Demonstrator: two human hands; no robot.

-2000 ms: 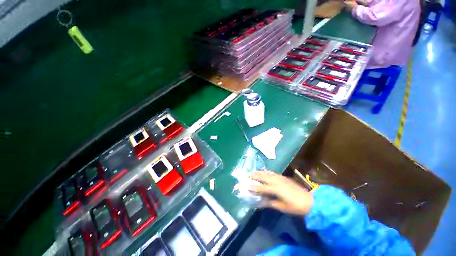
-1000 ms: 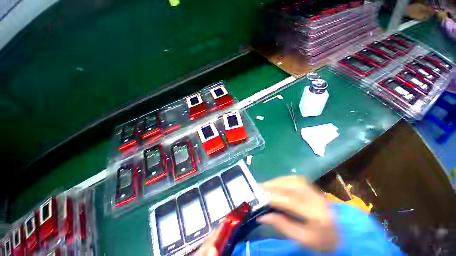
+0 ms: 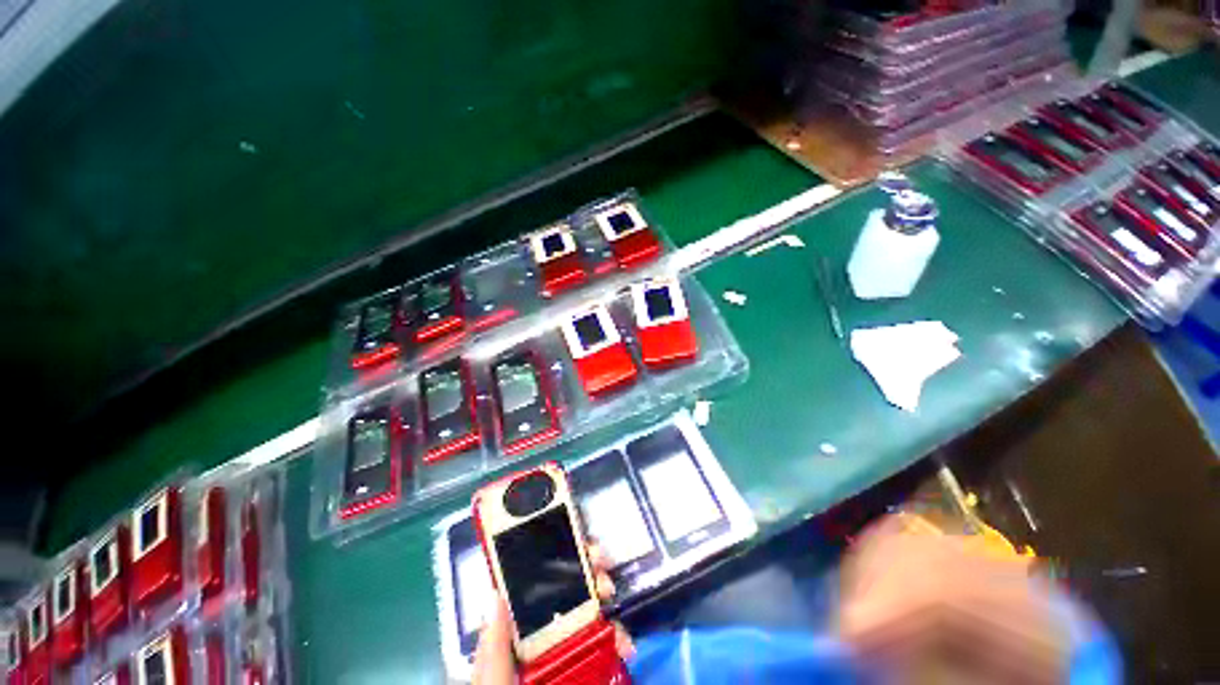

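My left hand (image 3: 496, 650) holds a red flip phone (image 3: 542, 559) over the lens sheet, with fingers on both its sides. The phone's pale gold face, round dark spot and dark screen are turned up. The lens sheet (image 3: 735, 511), white-edged with dark-framed light rectangles, lies on the green bench and is partly hidden by the phone. My right hand (image 3: 943, 602) is a blur at the lower right, in front of an orange-yellow air gun (image 3: 993, 538). Whether its fingers hold anything is unclear.
A phone tray (image 3: 729, 359) lies behind the sheet; another tray (image 3: 274, 535) is at left. A white bottle (image 3: 894, 252), tweezers (image 3: 832, 297) and white cloth (image 3: 906, 359) are at right. Stacked trays (image 3: 943, 74) stand behind. A brown box (image 3: 1137, 442) is lower right.
My right hand has moved from the phone to the right, near the air gun. The phone in my left hand now shows its gold-framed face. The view has shifted left since the first frame.
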